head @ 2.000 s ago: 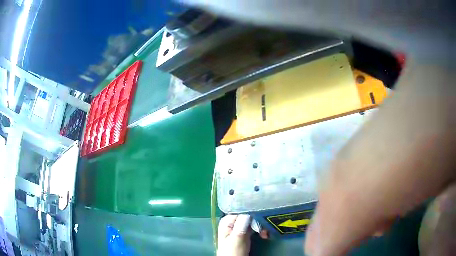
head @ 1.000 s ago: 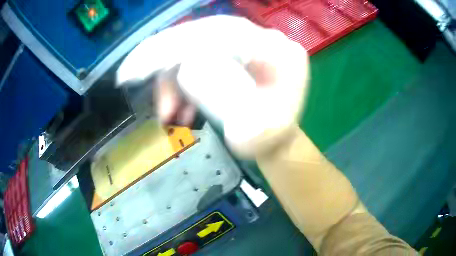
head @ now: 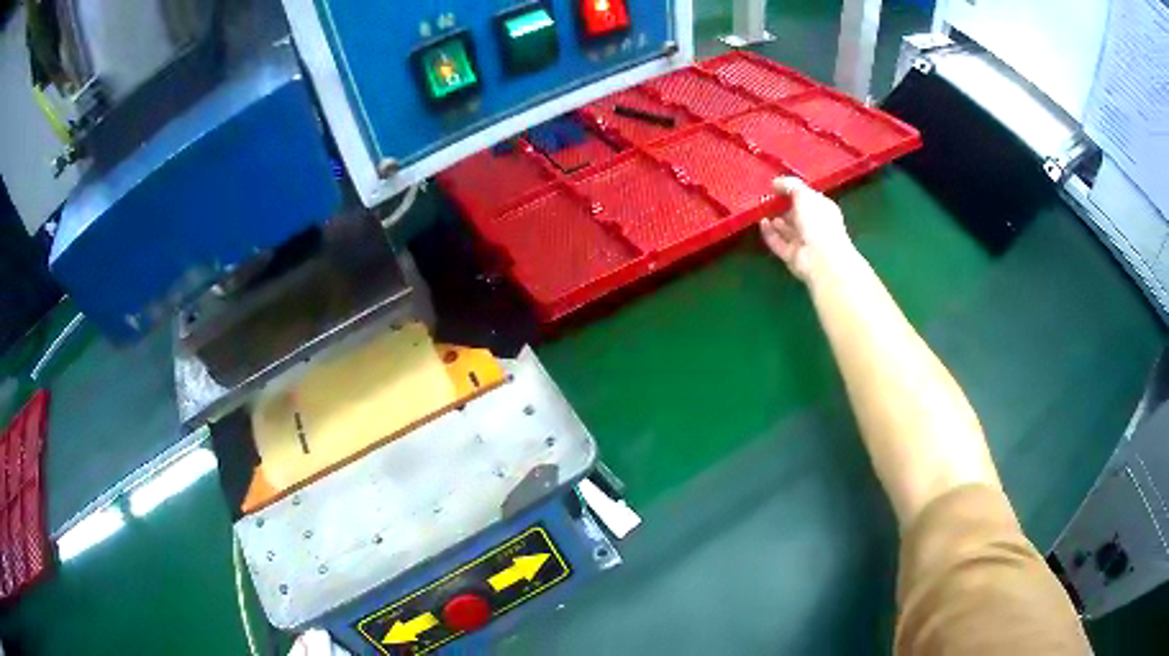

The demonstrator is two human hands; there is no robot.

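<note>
My right hand (head: 804,228) reaches to the front rim of the large red tray (head: 667,192), thumb over the rim and fingers against its side. In the tray lie a thin black strip (head: 645,115) and crumpled blue and dark pieces (head: 558,136). The press bed (head: 423,500), a grey plate with small holes, carries the yellow-tan fixture (head: 353,404) on its orange base. No part shows on the fixture. The upper platen (head: 301,314) is raised behind it. Of my left hand (head: 312,645), only a small whitish tip seems to show at the bottom edge, by the press base.
The blue control panel (head: 500,64) has green and red lit switches above the tray's left part. The blue press head (head: 192,192) is at left. A red stop button (head: 465,611) sits between yellow arrows. A white tag (head: 609,509) hangs at right. Another red tray (head: 23,500) is far left.
The view has swung right. My right hand has moved from in front of the press over to the large red tray's rim. The fixture still shows no part.
</note>
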